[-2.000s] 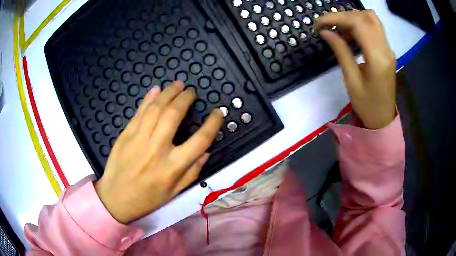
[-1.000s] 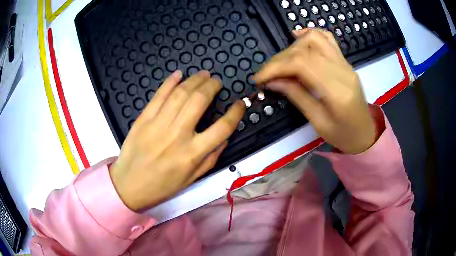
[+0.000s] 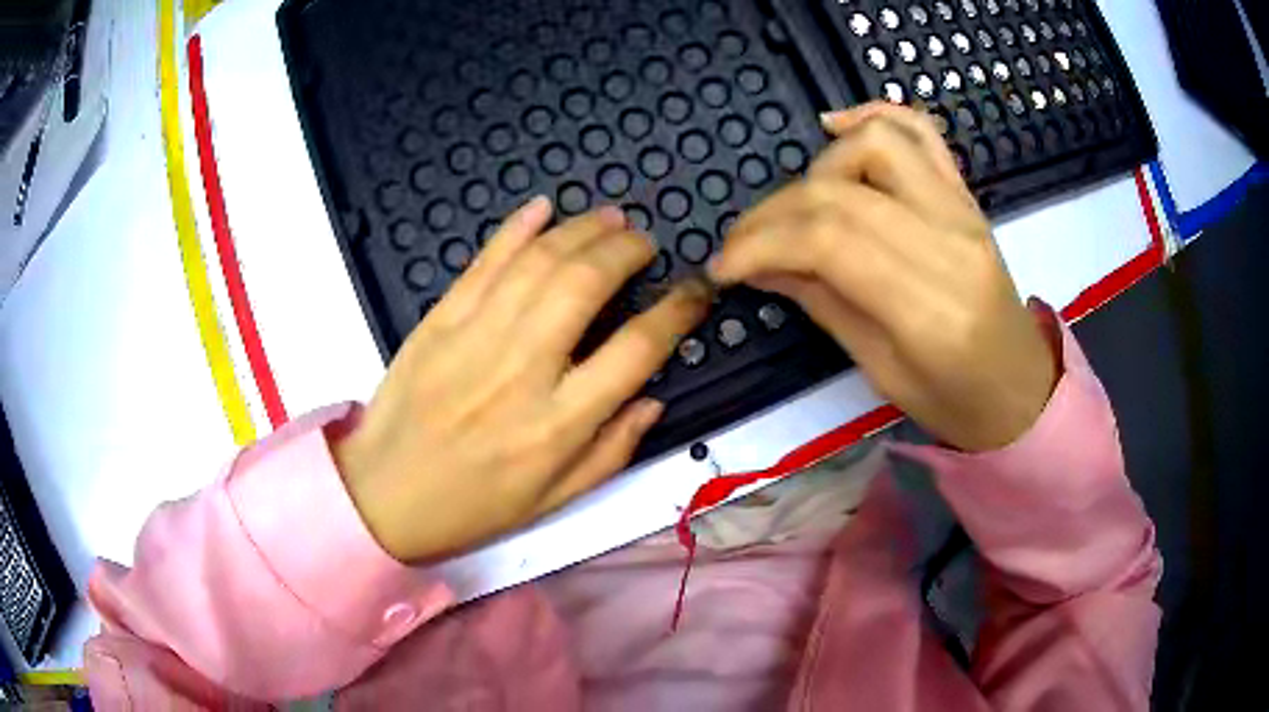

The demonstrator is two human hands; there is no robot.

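The working tray (image 3: 585, 136), black with rows of round pockets, lies in front of me. My left hand (image 3: 508, 376) rests palm down on its near part, fingers spread, index fingertip beside my right fingertips. My right hand (image 3: 891, 264) is over the tray's right part, thumb and index finger pinched close together; whether a part or thin tool is between them cannot be seen. Small silvery round parts (image 3: 732, 331) sit in several pockets near the front edge; my fingers hide nearby pockets. The source tray (image 3: 985, 128) is to the right, with silvery parts in many pockets.
The white table (image 3: 125, 306) carries yellow and red tape (image 3: 230, 264) on the left and blue tape (image 3: 1218, 202) at the right. A small dark cap (image 3: 699, 452) lies by the near edge. A filled dark tray (image 3: 21, 556) is at far left. A marker pen (image 3: 71, 86) is upper left.
My right hand has moved from the source tray to the working tray, beside my left fingertips. My left hand has stayed on the working tray. The view has shifted, so the trays appear farther right.
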